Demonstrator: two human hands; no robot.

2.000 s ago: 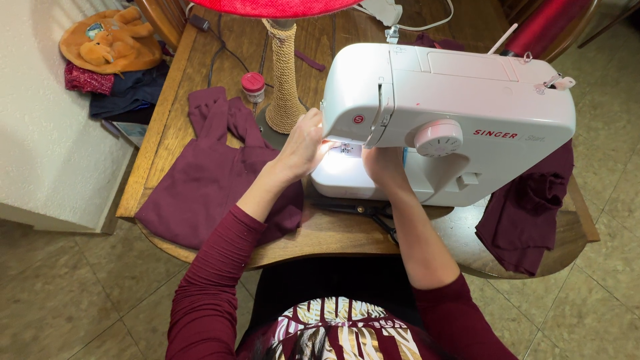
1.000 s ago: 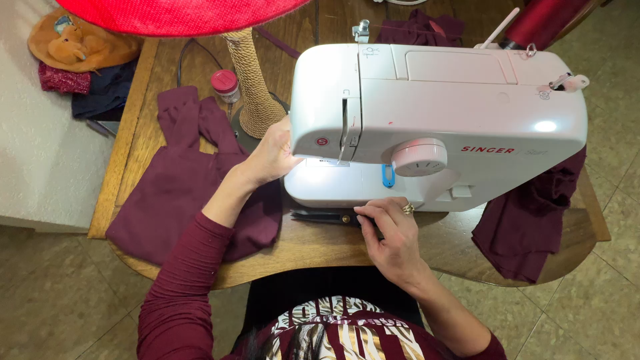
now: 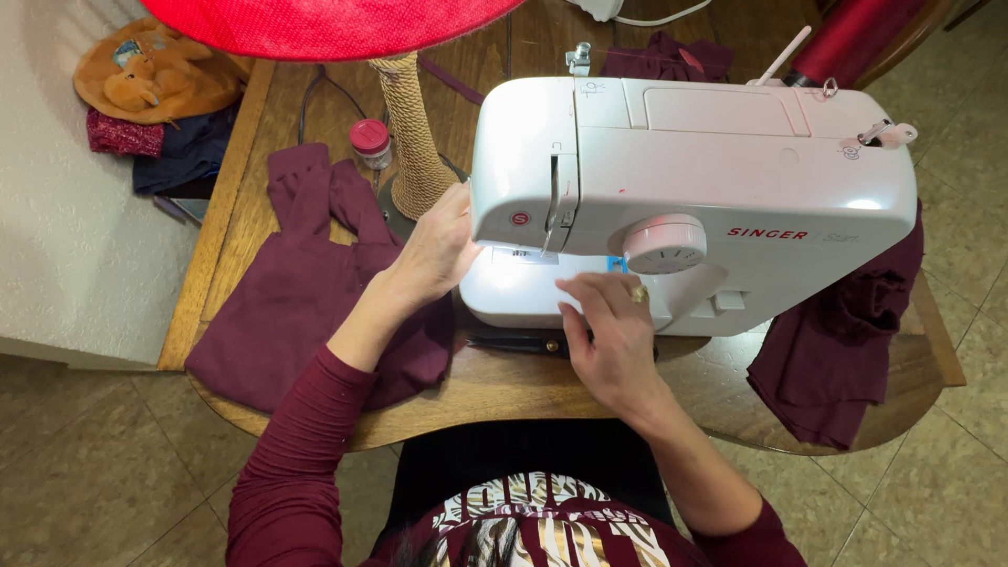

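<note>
A white Singer sewing machine (image 3: 709,165) stands on the wooden table with its lamp lit. My left hand (image 3: 437,248) is at the left end of the machine head, its fingertips partly hidden behind it; whether they hold something cannot be seen. Over the front of the machine bed, my right hand (image 3: 614,331) is slightly blurred, fingers curled and apart, with nothing visible in them. Behind it a small blue piece (image 3: 617,264) shows on the machine below the dial. Black-handled scissors (image 3: 512,343) lie along the bed's front edge. A folded maroon garment (image 3: 283,315) lies left of the machine.
A rope-wrapped lamp (image 3: 409,134) with a red shade (image 3: 331,24) stands behind my left hand, beside a red-lidded jar (image 3: 371,142). More maroon cloth (image 3: 843,346) hangs over the table's right part, and another maroon piece (image 3: 665,59) lies behind the machine. Cords run across the table's back.
My right hand was by the needle area, then at the scissors by the front edge; now it is raised over the bed. My left hand remains at the machine's left end.
</note>
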